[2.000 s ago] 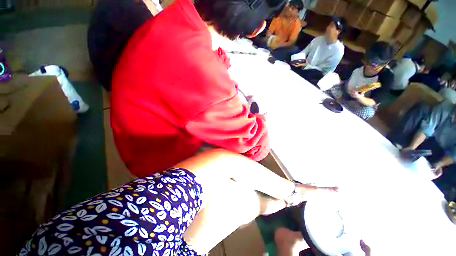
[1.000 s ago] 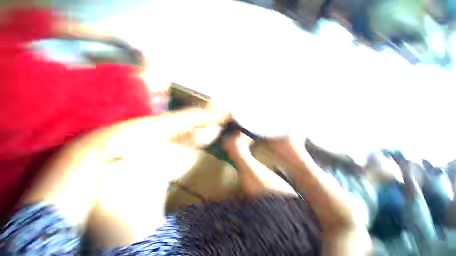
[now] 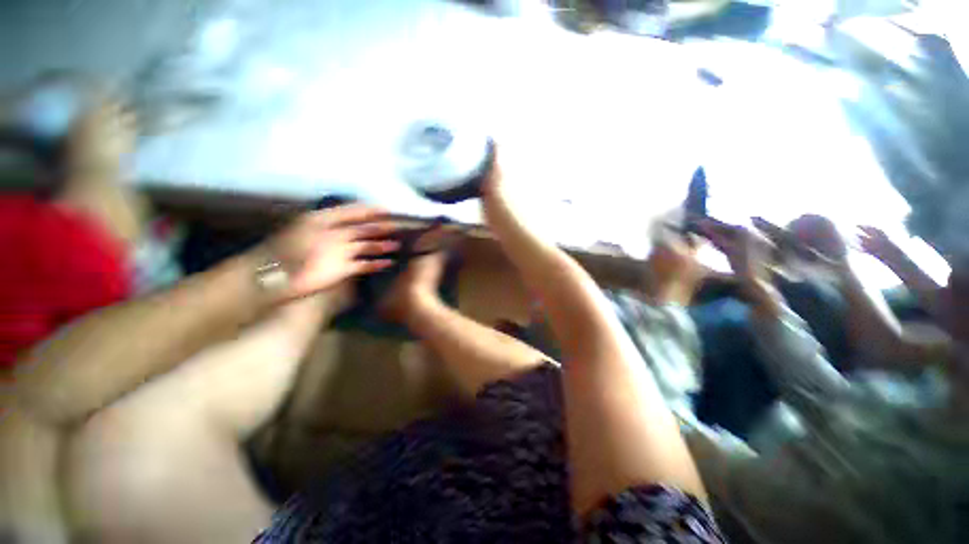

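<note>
A white round bowl [image 3: 438, 155] with a dark lower rim is at the near side of the white table, a grey mark in its middle. My right hand [image 3: 490, 172] grips its right edge; the fingers are mostly hidden, and blur hides whether the bowl touches the table. My left hand [image 3: 342, 250] is lower left of the bowl, apart from it, empty, with fingers spread and a band on the wrist.
The white table [image 3: 595, 138] runs across the view. A bare limb [image 3: 468, 335] and dark patterned clothing lie below its edge. A person's red clothing [image 3: 53, 271] is at left. Other people's hands [image 3: 675, 255] at right are near a dark upright piece [image 3: 697, 193].
The view has swung right and blurred. The bowl, seen earlier at the lower right, is now near upper centre. My left hand shows spread fingers; my right hand is at the bowl's edge.
</note>
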